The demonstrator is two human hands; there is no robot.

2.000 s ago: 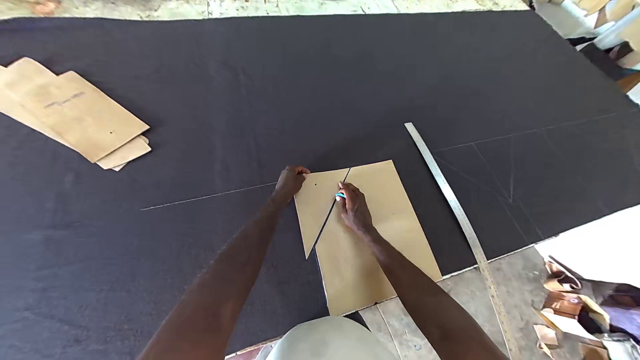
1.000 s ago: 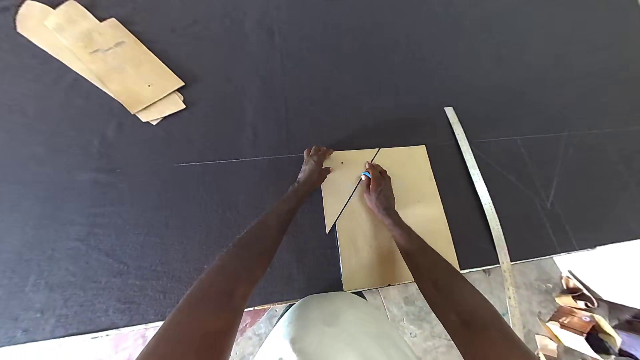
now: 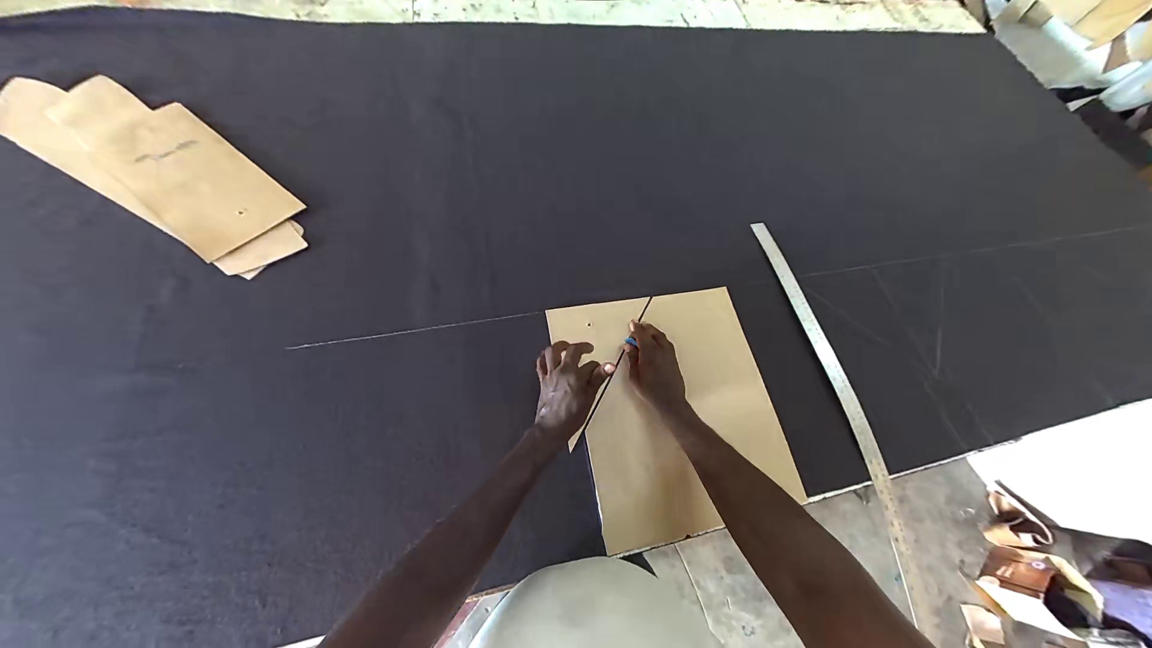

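Observation:
On the dark fabric (image 3: 405, 225), two brown paper pattern pieces lie close together with a narrow dark slanting gap between them. My left hand (image 3: 567, 387) rests on the smaller triangular piece (image 3: 612, 315), its fingers spread and its thumb near the gap. In my right hand (image 3: 655, 364) is a small blue and white piece of marking chalk (image 3: 632, 341), pinched at the gap's edge. Under that wrist lies the larger brown paper piece (image 3: 666, 486). A thin chalk line (image 3: 414, 332) runs left from the paper's top corner.
A long curved ruler (image 3: 832, 369) lies to the right and extends past the fabric's near edge. More brown paper patterns (image 3: 180, 180) are stacked at the upper left. Faint chalk lines cross the fabric at right. Leather-like scraps (image 3: 1021, 576) and other items lie at lower right.
My left hand has moved from the paper's upper left corner down along the triangular piece, close to the gap. My right hand remains at the gap with the chalk.

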